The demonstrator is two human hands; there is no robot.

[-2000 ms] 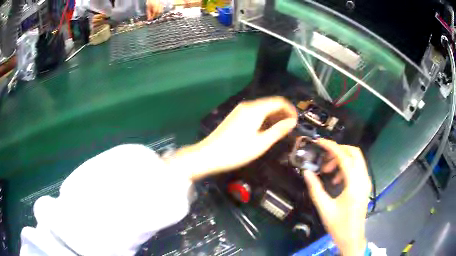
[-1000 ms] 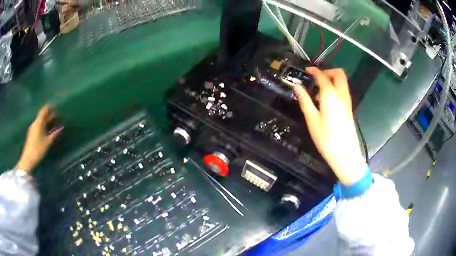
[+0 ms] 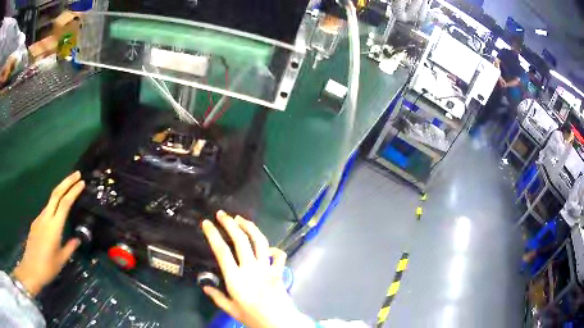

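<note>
The black press fixture (image 3: 128, 214) stands in front of me under a clear guard. Its fixture nest (image 3: 179, 146) shows gold and silver parts; whether a watch housing sits there I cannot tell. My left hand (image 3: 48, 237) is at the front left corner, thumb by the left silver start button (image 3: 83, 233), fingers apart and empty. My right hand (image 3: 246, 266) is at the front right, thumb by the right start button (image 3: 208, 279), fingers spread and empty. The red emergency stop (image 3: 121, 256) and a pale counter display (image 3: 166, 260) are between the buttons.
Loose small parts (image 3: 105, 189) lie on the machine top. A clear blister tray (image 3: 83, 298) is at the lower left, with tweezers (image 3: 146, 291) beside it. A pale hose (image 3: 352, 109) hangs at right. A metal cart (image 3: 410, 154) and people stand beyond, along the grey aisle.
The view has swung right. My right hand has left the nest area for the right button. My left hand has come from the left side of the bench to the left button.
</note>
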